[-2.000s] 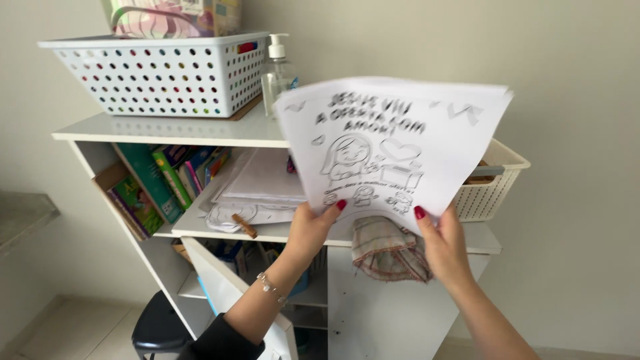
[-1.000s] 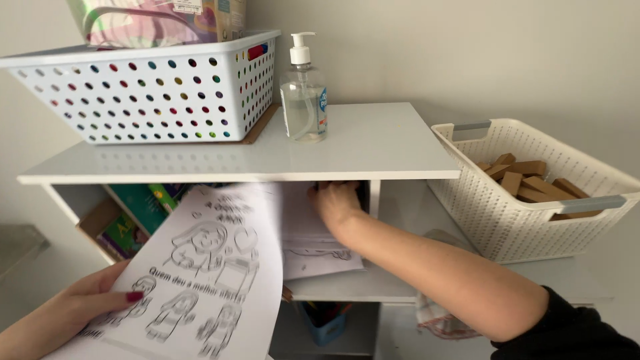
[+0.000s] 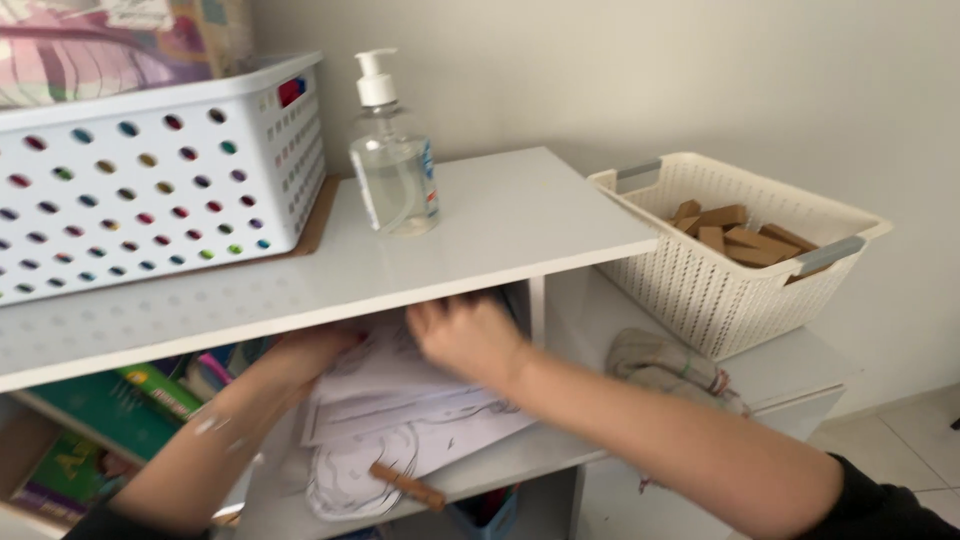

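Observation:
Both my hands reach under the white top board (image 3: 480,225) into a shelf compartment. My left hand (image 3: 319,356) lies at the left side of a stack of printed drawing sheets (image 3: 390,375); its fingertips are partly hidden and blurred. Above the back right of the stack is my right hand (image 3: 469,337), fingers bent, their tips in shadow; whether they grip a sheet is unclear. A cut-out paper drawing (image 3: 360,480) lies at the front of the shelf, with a small brown wooden piece (image 3: 407,486) over its edge.
On the top board stand a perforated white basket (image 3: 277,172) and a clear pump bottle (image 3: 397,180). A cream basket (image 3: 750,292) of wooden blocks (image 3: 750,240) stands at right, near a folded checked cloth (image 3: 667,367). Books (image 3: 97,412) fill the left compartment.
My left hand, which held printed sheets in front of the shelf, has moved into the compartment beside my right hand. Those sheets are no longer held out in front.

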